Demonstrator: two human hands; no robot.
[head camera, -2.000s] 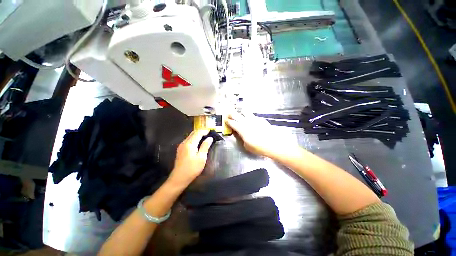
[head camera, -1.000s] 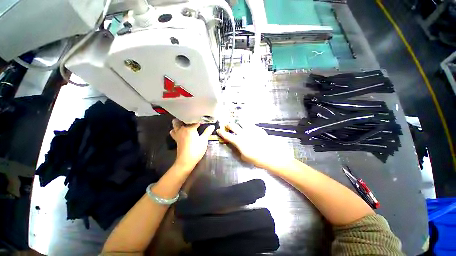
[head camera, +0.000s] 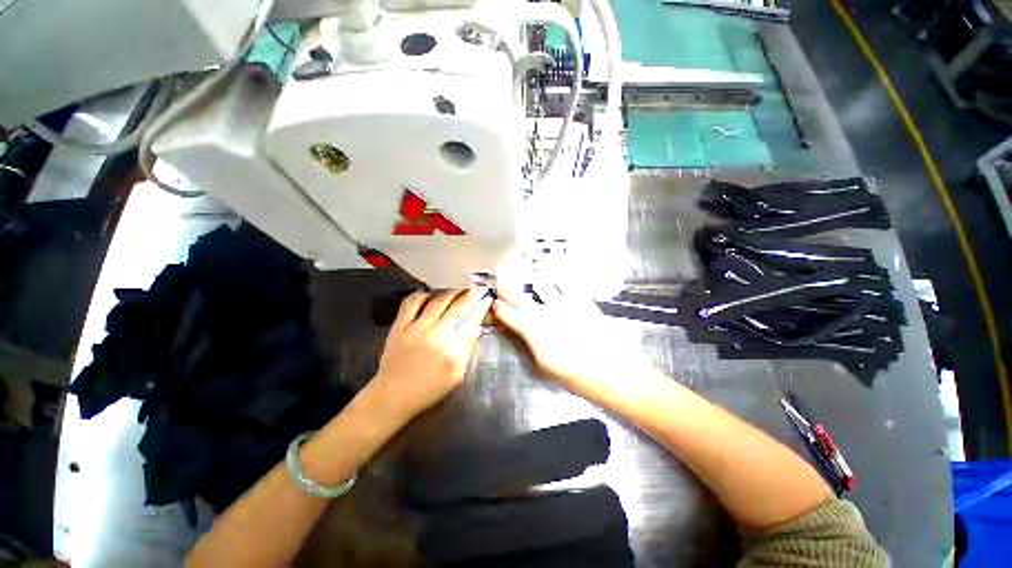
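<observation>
My left hand (head camera: 435, 342) lies over a black piece (head camera: 388, 307) below the sewing machine head (head camera: 388, 166), fingers close together and pressing it. My right hand (head camera: 546, 331) meets it at the fingertips, bright with glare, on the dark work there. A black strip with a pale line (head camera: 649, 307) runs from behind my right hand to the fanned pile (head camera: 805, 283) at right. The fingers hide the clamp area and most of the work. Plain black strips (head camera: 527, 527) lie flat nearest me, with another (head camera: 510, 460) just beyond.
A big black fabric heap (head camera: 222, 366) lies on the left of the metal table (head camera: 710, 444). Red-handled snips (head camera: 819, 446) lie right of my right forearm. A blue crate (head camera: 985, 499) stands at lower right. The teal bed cover (head camera: 688, 133) and cables are behind the head.
My left hand has moved up from the front of the clamp and now lies flatter over the black piece. The yellow plate seen earlier is now covered. The view has shifted slightly.
</observation>
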